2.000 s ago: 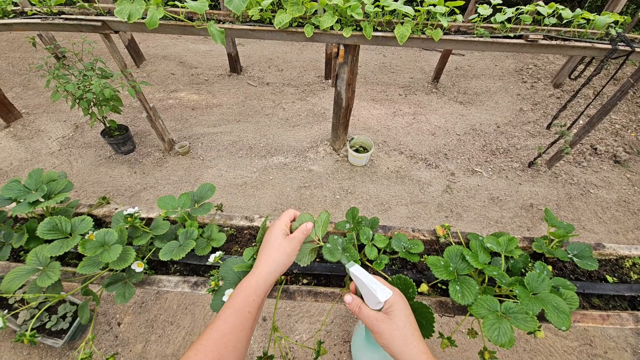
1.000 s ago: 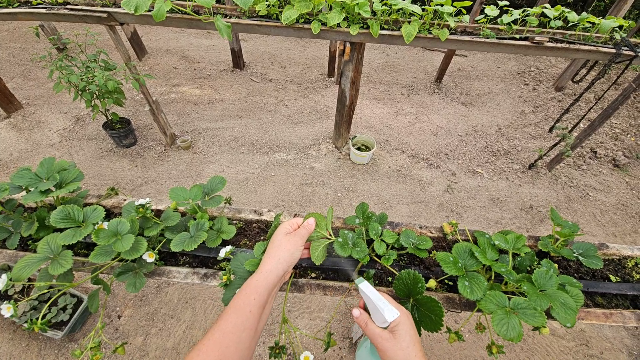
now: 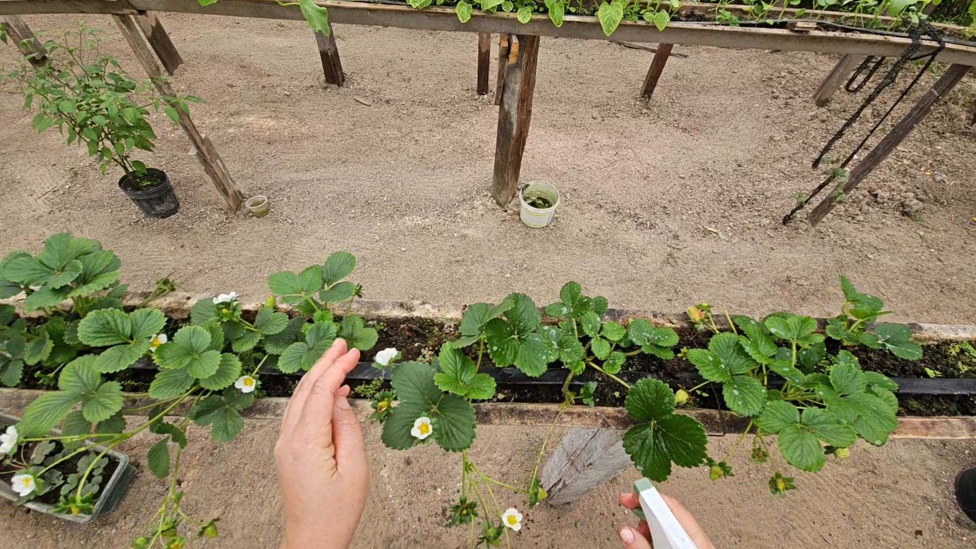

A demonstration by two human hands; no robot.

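Observation:
My left hand (image 3: 324, 442) is raised at the near edge of the planter, left of a strawberry plant (image 3: 431, 396) with a white flower. Its fingers point up, close together, and nothing shows in them. At the bottom right, my right hand (image 3: 637, 526) is wrapped around a spray bottle, of which only the white trigger head (image 3: 662, 518) shows; the rest is below the frame. A dark strawberry leaf (image 3: 665, 438) hangs just above the nozzle. Wet spots show on the leaves of the middle strawberry plant (image 3: 522, 335).
A long wooden planter (image 3: 610, 418) crosses the view, with a black drip line (image 3: 526, 385) along its soil. Beyond stand a wooden post (image 3: 515, 122), a white bucket (image 3: 538, 206) and a black pot (image 3: 152, 197). A plastic tray (image 3: 114, 480) of plants sits lower left.
My left hand has let go of the strawberry leaf and moved left, away from the middle plant. My right hand has moved lower and to the right with the spray bottle.

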